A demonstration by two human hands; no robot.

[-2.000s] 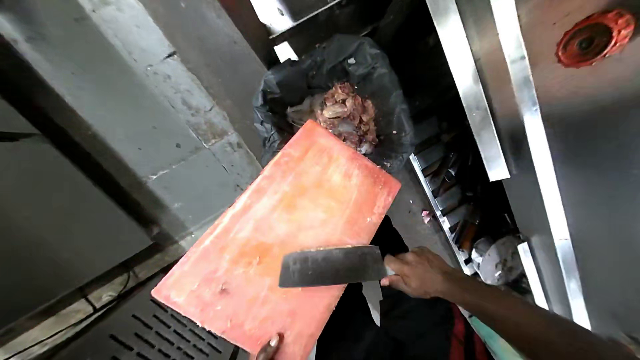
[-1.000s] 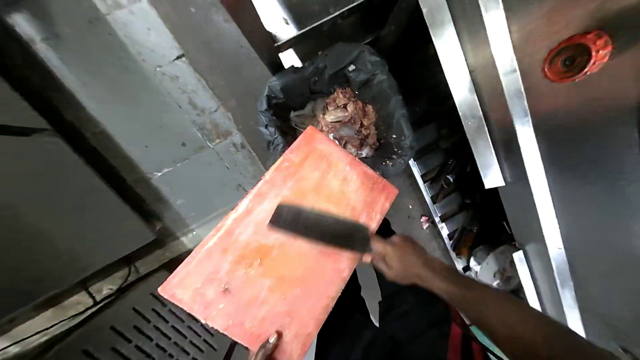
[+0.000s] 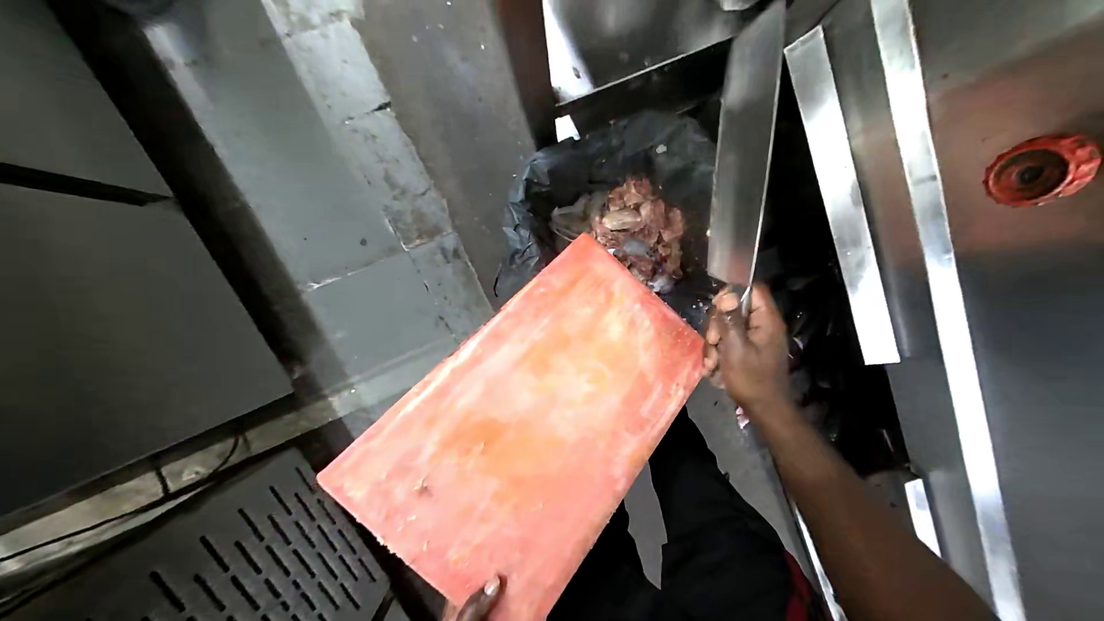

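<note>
My left hand (image 3: pixel 479 600) grips the lower end of a red cutting board (image 3: pixel 517 414), its thumb on the top face and the rest hidden. The board slants over a bin lined with a black plastic bag (image 3: pixel 535 198), which holds meat scraps (image 3: pixel 642 224). At the board's right corner, my right hand (image 3: pixel 749 345) is closed on the handle of a cleaver (image 3: pixel 746 147), whose broad blade points up and away beside the bin. Some small bits cling to the board's surface.
Grey floor tiles (image 3: pixel 371 302) lie to the left, with a slotted metal panel (image 3: pixel 276 535) at the lower left. Steel equipment (image 3: pixel 1018 362) with a red round fitting (image 3: pixel 1042 170) stands on the right. A dark recess holding items lies beyond my right hand.
My right hand has moved up to the board's right corner. The cleaver, which was lying across the board, is now raised off it and points away. My left hand still holds the board.
</note>
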